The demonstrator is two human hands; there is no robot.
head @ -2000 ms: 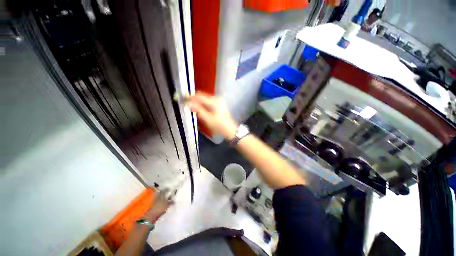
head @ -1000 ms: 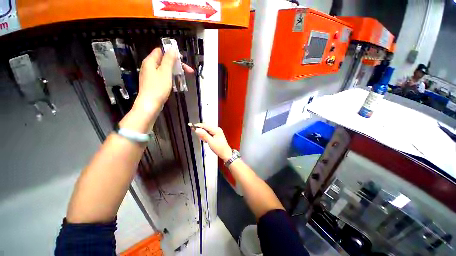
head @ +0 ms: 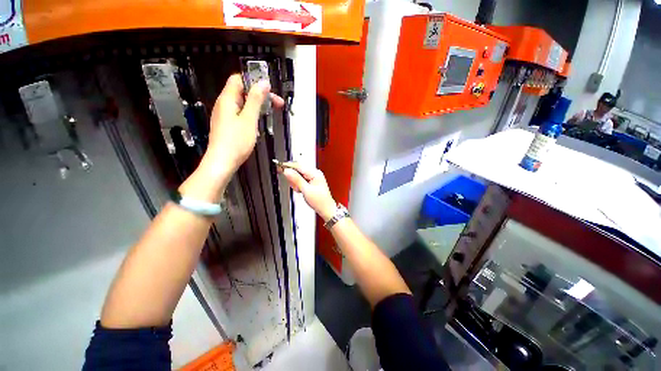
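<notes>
My left hand (head: 235,127) is raised at the conveyor, its thumb and fingers closed on a silver hanging clip (head: 256,71) under the orange hood. My right hand (head: 310,190) is lower and to the right, fingertips pinched on what looks like the end of a thin black belt strap (head: 283,217), which hangs down. A small pale piece (head: 278,165) shows at these fingertips; whether it is a pin cannot be told. The clip's lower part is partly hidden by my left fingers.
Two more clips (head: 168,98) (head: 49,116) hang to the left. The orange hood (head: 130,20) is above. An orange control box (head: 449,69), a blue bin (head: 453,201), a machine with a dark red edge (head: 558,226) and a bottle (head: 540,148) are at right. A person (head: 598,116) is far back right.
My left hand rose from low by the orange basket to the clip. The view tilted up. Since one second ago, my right hand is slightly higher and the clips have shifted slightly right.
</notes>
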